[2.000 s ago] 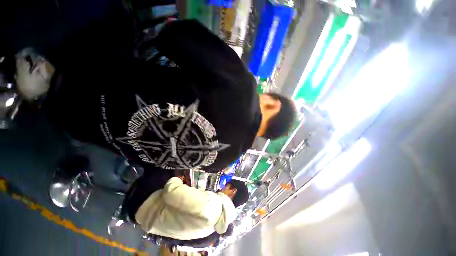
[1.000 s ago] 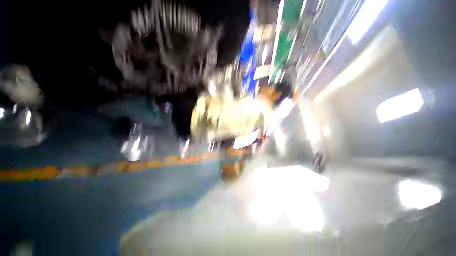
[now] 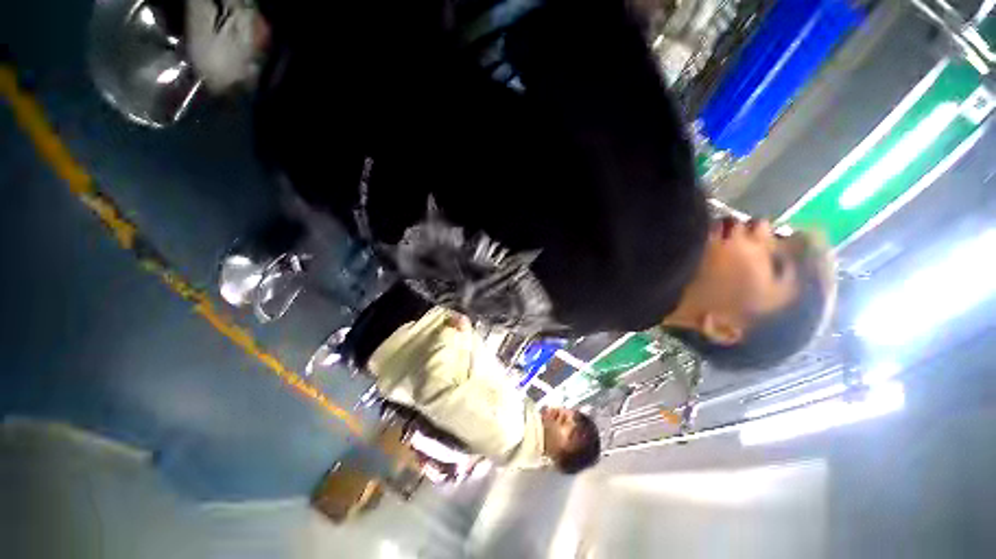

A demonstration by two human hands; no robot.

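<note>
Neither of my hands is in view. The picture is tilted strongly sideways. Nearest in front of me is a seated person in a black top with a pale print on the back, head toward the right of the picture. A blue bin shows beyond this person at the upper right. Small pale items lie beside the bin, too blurred to name.
A second person in a cream top sits farther along the line. Shiny metal stools stand on the blue floor, which has a yellow line. A brown carton is at the bottom. Bright tube lights are at right.
The view has swung and is sharper than one second ago. The person in black now fills the upper middle, with the head turned to show the side of the face.
</note>
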